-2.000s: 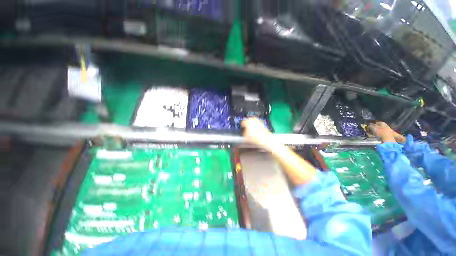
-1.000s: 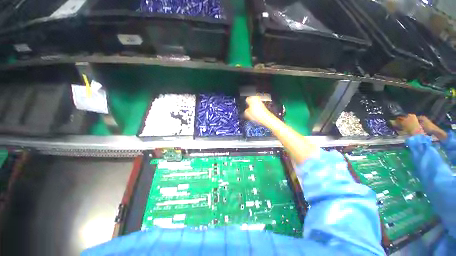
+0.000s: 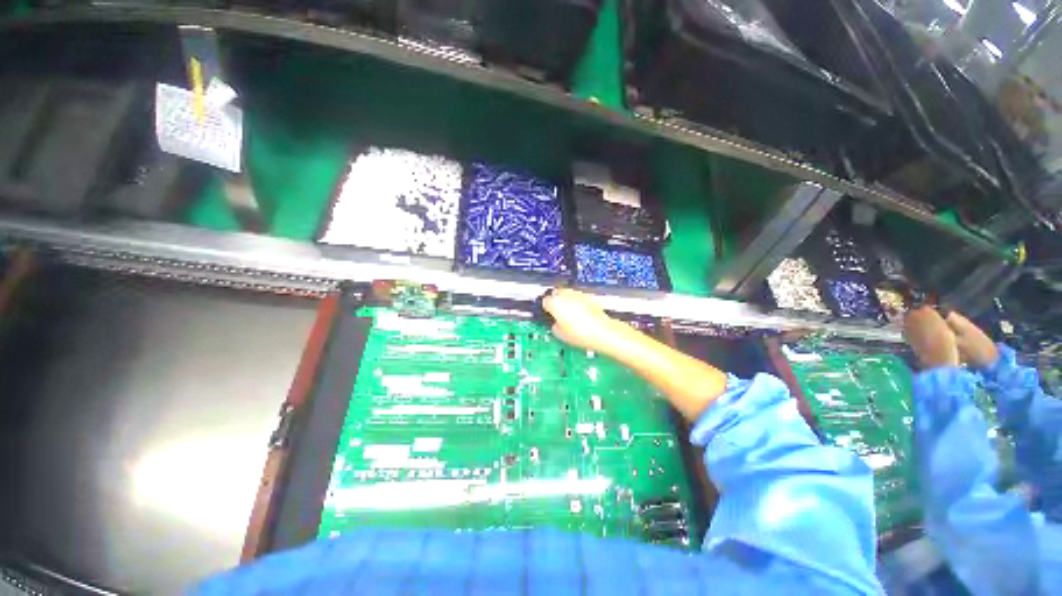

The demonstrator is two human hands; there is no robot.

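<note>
A green circuit board (image 3: 466, 437) with white markings lies in a dark carrier with red-brown side bars, in front of me. My right hand (image 3: 580, 319) is over the board's far edge, just below the metal rail, with its fingers drawn together. A small dark shape shows at the fingertips; whether it is a held part or a finger cover is unclear. Behind the rail are a tray of white parts (image 3: 390, 204), a tray of blue-purple cylinders (image 3: 512, 221), a tray of small blue parts (image 3: 617, 267) and a tray of black parts (image 3: 611, 210). My left hand is out of view.
A metal rail (image 3: 501, 284) runs across behind the board. To the left is a grey metal surface (image 3: 151, 419). A paper tag (image 3: 200, 126) hangs at the upper left. Black bins stand on the shelf above. At right, another person's hands (image 3: 934, 338) are by a second board (image 3: 856, 408).
My right hand has moved from the black-part tray towards me, down to the board's far edge. The camera view has shifted, and the board first slid right in view, then stayed nearly in place.
</note>
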